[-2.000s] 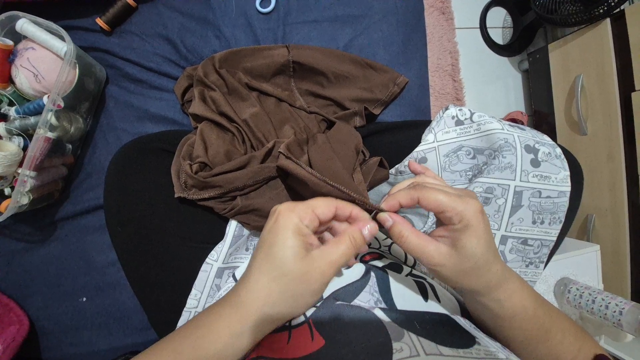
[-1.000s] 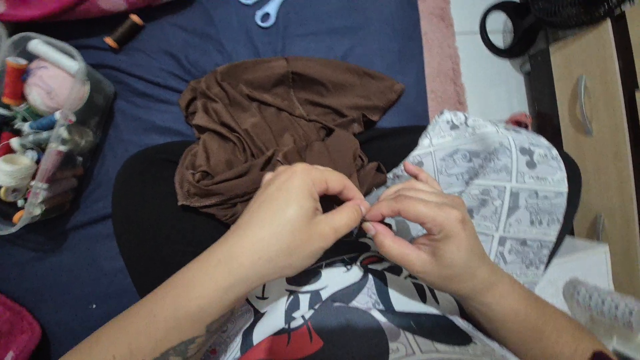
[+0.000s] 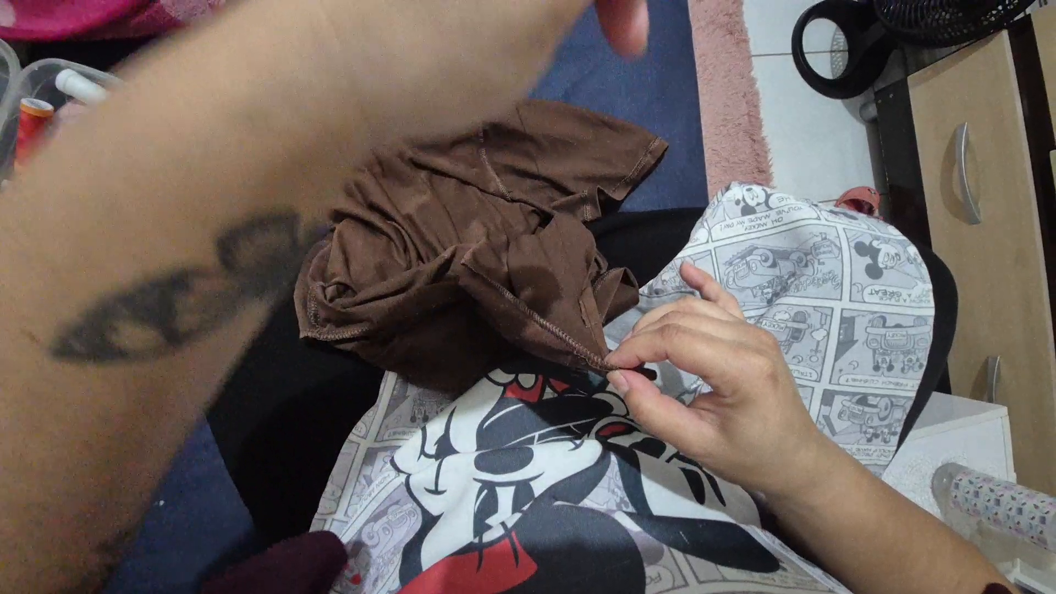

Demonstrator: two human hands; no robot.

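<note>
My right hand point(image 3: 709, 371) pinches the seamed edge of a crumpled brown cloth garment point(image 3: 429, 272) between thumb and fingertips, over my lap. The garment lies across my black-clad legs and a shirt with a printed cartoon pattern point(image 3: 874, 313). My left hand point(image 3: 621, 26) is raised at the top, mostly out of the frame; only a blurred fingertip shows, and whether it holds anything is hidden. The left forearm crosses the upper left, close to the camera, above part of the garment.
A clear plastic box point(image 3: 49, 70) with an orange thread spool point(image 3: 35, 124) stands at upper left, partly behind my forearm. A blue sheet point(image 3: 660, 99) lies under my legs, with a pink rug point(image 3: 730, 107) beyond. Drawers point(image 3: 965, 247), a black fan point(image 3: 949, 16) and a bottle point(image 3: 998, 503) are at right.
My left hand has left the garment's edge and my right hand, rising up and away toward the top of the view. My right hand remains at the edge.
</note>
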